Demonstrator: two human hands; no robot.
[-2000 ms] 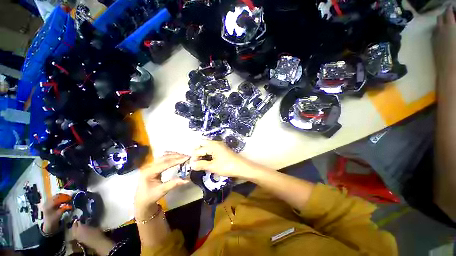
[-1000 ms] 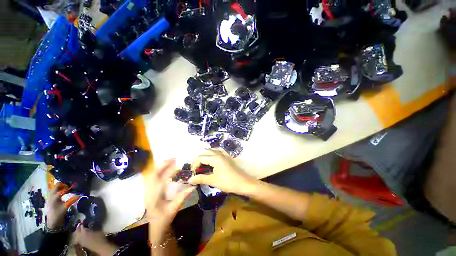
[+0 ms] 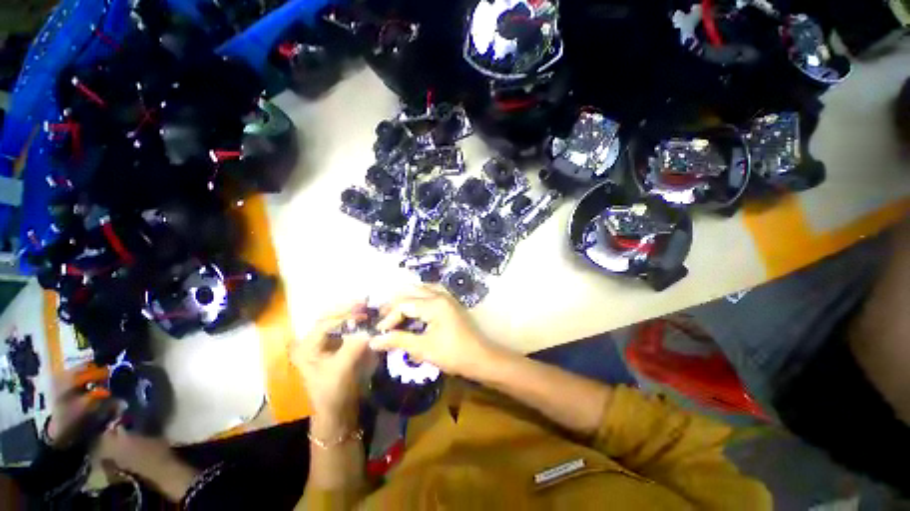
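My left hand (image 3: 334, 361) and my right hand (image 3: 439, 334) meet at the near edge of the bench. Their fingertips hold a small dark and silvery module (image 3: 371, 321) between them; its details are too small to tell. A round black housing (image 3: 407, 391) with a white-silver notched disc (image 3: 409, 367) on its face is just below my hands, near my lap, partly hidden by my right hand. A loose pile of silvery modules (image 3: 449, 215) with black round parts lies on the bench beyond my hands.
Part-finished black units (image 3: 631, 238) with silver interiors stand right of the pile. Black housings with red wires (image 3: 140, 150) are heaped at the left, by a blue bin (image 3: 60, 60). A neighbour's hands (image 3: 130, 449) work at the lower left. A red stool (image 3: 688, 364) is below the bench.
My left hand was spread apart from the part a second ago; its fingers now close in on the module beside my right fingertips. The view has shifted slightly.
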